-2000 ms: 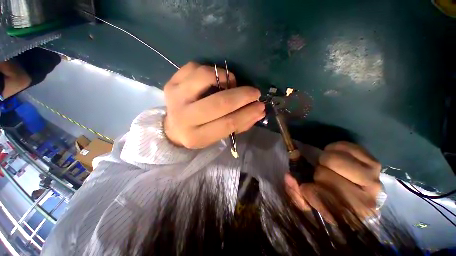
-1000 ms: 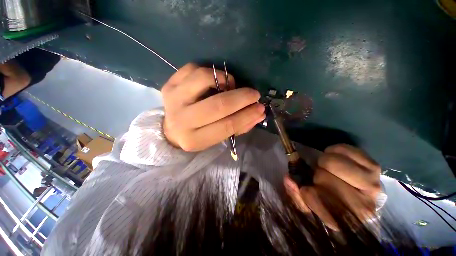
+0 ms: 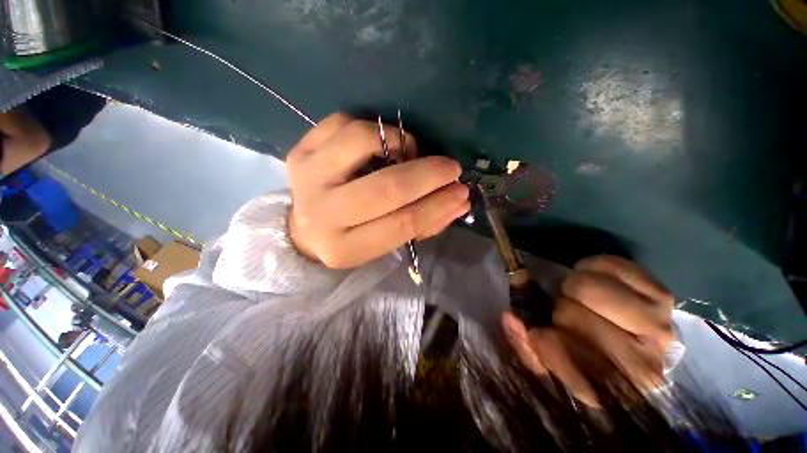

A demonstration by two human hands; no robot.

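My left hand (image 3: 376,190) holds the tweezers (image 3: 412,257) across its palm, prongs up, and pinches the thin silvery solder wire (image 3: 252,81) at its fingertips. My right hand (image 3: 611,323) grips the black handle of the soldering iron (image 3: 503,237). The iron's brass-coloured barrel points up and left, its tip at a tiny dark component (image 3: 487,184) just right of my left fingertips. Whether the tip touches it is too small to tell. A small grey piece (image 3: 482,165) and a small gold piece (image 3: 513,165) lie just above on the green bench.
The solder spool (image 3: 34,31) with green flange stands at the top left, beside a clear tray edge (image 3: 53,78). Another person's arm (image 3: 22,142) shows at the left. Black cords (image 3: 752,347) hang at the right bench edge. Hair covers the lower middle.
My left hand has shifted very slightly left, and the iron's tip has moved slightly left and down. Both hands keep their holds.
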